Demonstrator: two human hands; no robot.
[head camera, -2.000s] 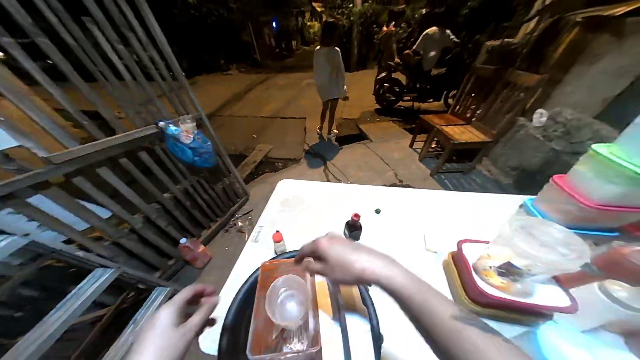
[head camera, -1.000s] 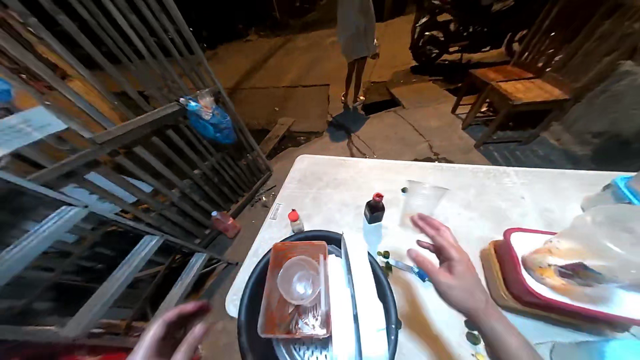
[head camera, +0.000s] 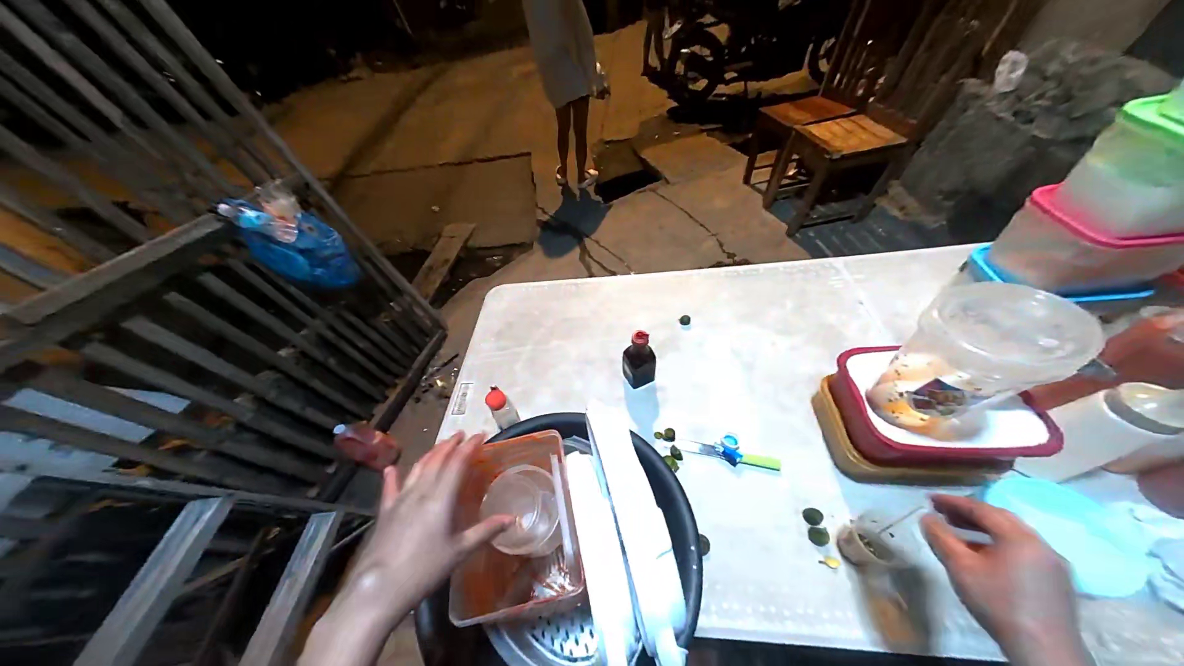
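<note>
My left hand (head camera: 421, 532) reaches over the rim of an orange plastic container (head camera: 472, 592), its fingers spread near a clear plastic cup (head camera: 520, 511) inside. That container rests in a black basin (head camera: 683, 518) beside white foam containers (head camera: 615, 527). At the lower right, my right hand (head camera: 1004, 564) is just beside a small clear cup (head camera: 868, 544) with something in it; whether the fingertips touch it cannot be told. A knife with a green handle (head camera: 758, 462) lies among small green citrus pieces (head camera: 814, 525). A dark sauce bottle (head camera: 639, 361) and a small red-capped bottle (head camera: 500, 408) stand behind the basin.
On the white table (head camera: 768, 324), a large clear container (head camera: 999, 342) stands on stacked trays (head camera: 962, 453) beside lidded tubs (head camera: 1091, 231). Another person's hand (head camera: 1152, 351) is at the right edge. A slatted fence (head camera: 250, 342), wooden chairs (head camera: 846, 139) and a standing person (head camera: 562, 74) are beyond.
My left hand has moved over the orange container. My right hand, near an upright clear cup behind the knife a second ago, is now farther right, beside the small cup at the near edge.
</note>
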